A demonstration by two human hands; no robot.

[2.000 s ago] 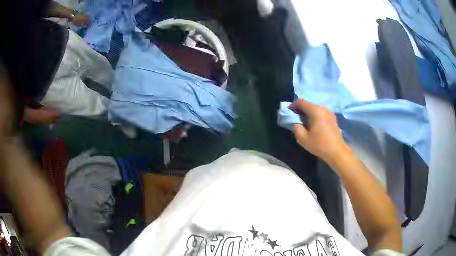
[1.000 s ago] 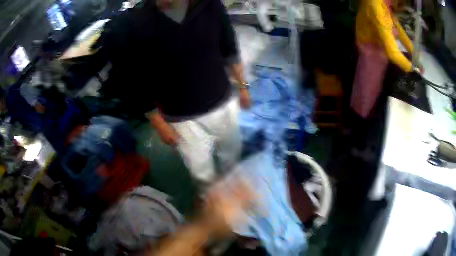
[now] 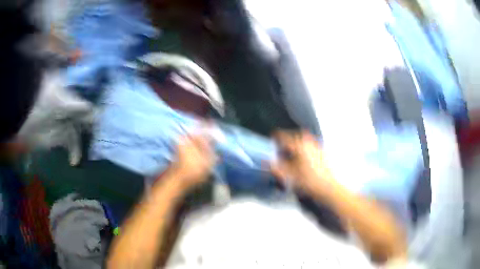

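Observation:
My left hand [image 3: 196,157] and my right hand [image 3: 300,157] are both in front of my body, blurred by motion. A light-blue garment piece [image 3: 242,146] is stretched between them, and each hand appears to grip one side of it. More light-blue cloth [image 3: 139,123] lies over the tub beyond my left hand; I cannot tell whether it joins the held piece. Another light-blue piece [image 3: 395,157] lies across the dark grey pressing form on the white table to the right. The fingers' exact grip is too blurred to see.
A round white-rimmed tub [image 3: 213,89] with dark-red cloth stands on the green floor. The white table [image 3: 337,63] runs along the right, with a dark grey form [image 3: 402,94] and blue garments [image 3: 429,68]. A person in dark top and pale trousers [image 3: 58,110] stands at the left.
My view turned left towards the standing person and then came back. My left hand has come in from the left, and both hands now hold blue cloth in front of me.

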